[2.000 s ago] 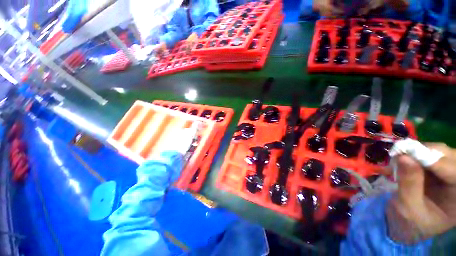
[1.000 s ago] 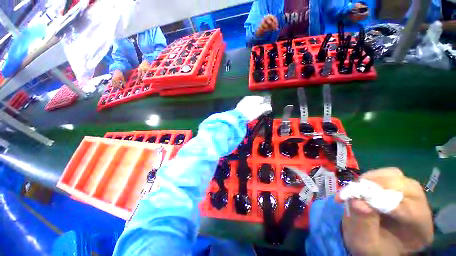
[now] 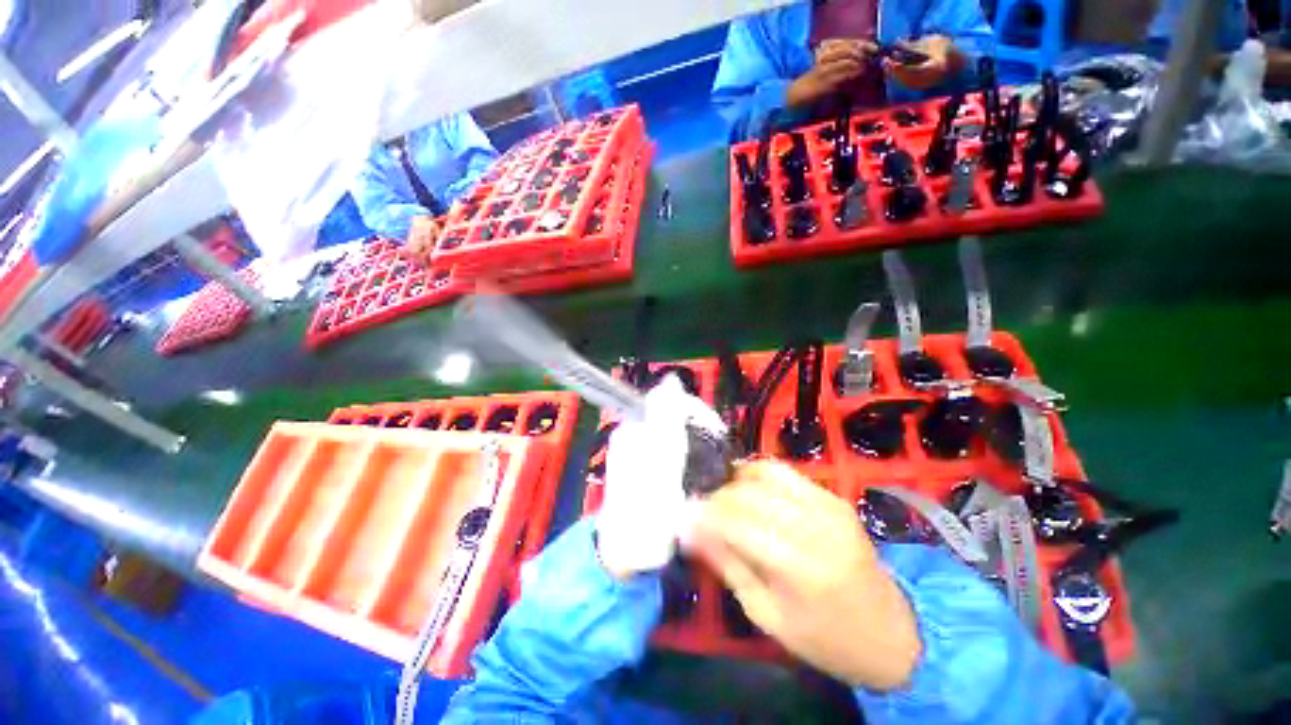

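My left hand (image 3: 644, 489), in a white glove, holds a wristwatch (image 3: 707, 459) with a dark head. Its grey strap (image 3: 545, 347) sticks out to the upper left and is blurred. My right hand (image 3: 807, 567), bare, touches the watch from the right. The cloth is not clearly visible; whether it is between the fingers cannot be told. Both hands are above the left part of the red pocketed tray (image 3: 1111, 602), which holds many dark watch heads with black and grey straps. Some grey straps stand out past its back edge.
A pale orange long-slot tray (image 3: 354, 531) sits on another tray at left, with a grey-strap watch (image 3: 472, 527) along its right edge. Stacked red trays (image 3: 545, 198) and a far tray (image 3: 920, 241) stand across the green bench (image 3: 793, 305). People work there. Clear bags (image 3: 1232, 121) lie far right.
My left hand has come back from the tray's rear with a grey-strap watch. My right hand has moved left to meet it. The view has shifted slightly.
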